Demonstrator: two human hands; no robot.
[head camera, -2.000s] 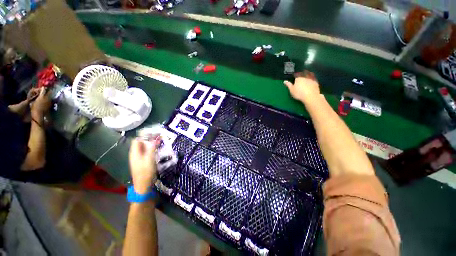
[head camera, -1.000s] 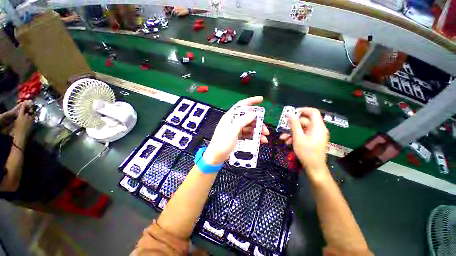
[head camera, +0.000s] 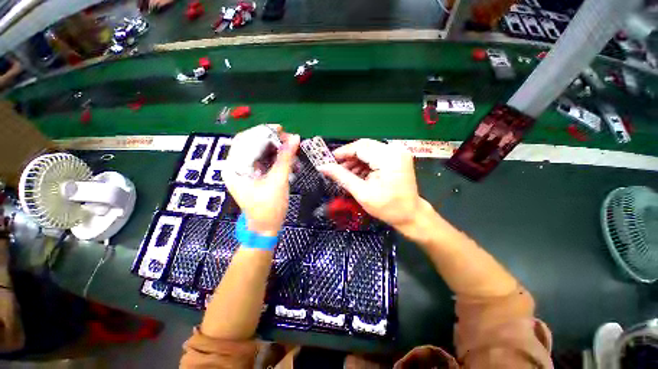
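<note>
My left hand (head camera: 261, 189), with a blue wristband, is raised over the black parts tray (head camera: 393, 288). It holds a blurred pale panel (head camera: 245, 150), partly hidden by the fingers. My right hand (head camera: 379, 180) pinches a small pale plate with openings (head camera: 316, 153) between thumb and fingers, close to the left fingertips. The two held pieces look apart. A blurred red part (head camera: 346, 213) shows below my right hand over the tray; its support is unclear. Long white panels (head camera: 159, 246) fill the tray's left pockets, and short pale panels (head camera: 291, 312) line its front row.
A white fan (head camera: 94, 198) stands left of the tray. A phone (head camera: 493, 141) leans by a grey post at right, with a greenish fan (head camera: 635, 230) farther right. Beyond the pale rail, the green conveyor (head camera: 346, 115) carries red and silver pieces (head camera: 449, 105).
The view has swung right. My right hand came back from the belt and now holds the small plate near my left hand. The left hand's panel has turned from its earlier upright, face-on position.
</note>
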